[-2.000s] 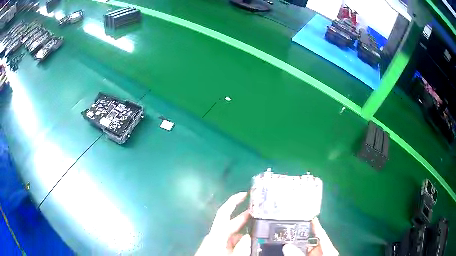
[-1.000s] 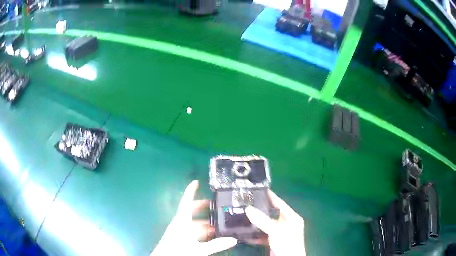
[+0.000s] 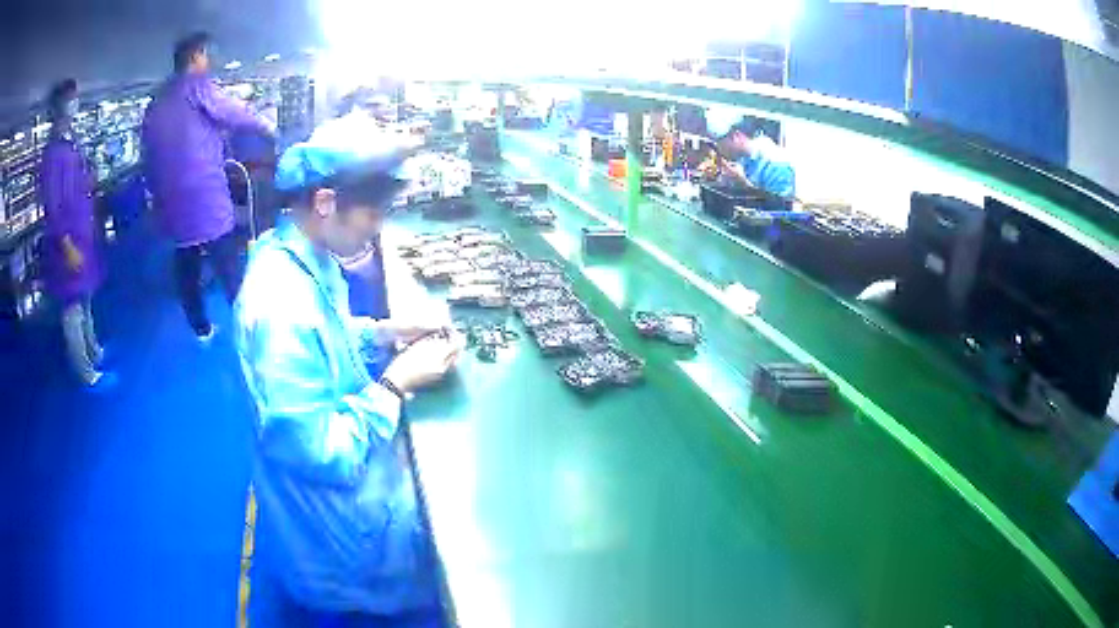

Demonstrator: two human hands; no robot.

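Neither of my hands is in the picture. On the green bench mat (image 3: 687,540), several speckled circuit-board housings (image 3: 565,334) lie in rows at the middle left. The nearest one (image 3: 601,369) lies at the front end of the rows. A single board housing (image 3: 668,326) lies apart, to their right. A stack of dark blocks (image 3: 793,386) sits near the bright green tape line. Another dark block stack (image 3: 604,239) lies farther back.
A person in a light blue smock and cap (image 3: 322,405) stands at the bench's left edge, hands on a small part. Two people in purple smocks (image 3: 187,160) stand behind. Another person (image 3: 763,166) is across the bench. Black monitors (image 3: 1043,294) stand at the right.
The view has swung left and up along the line. My hands and the opened camera unit they held have gone out of the picture.
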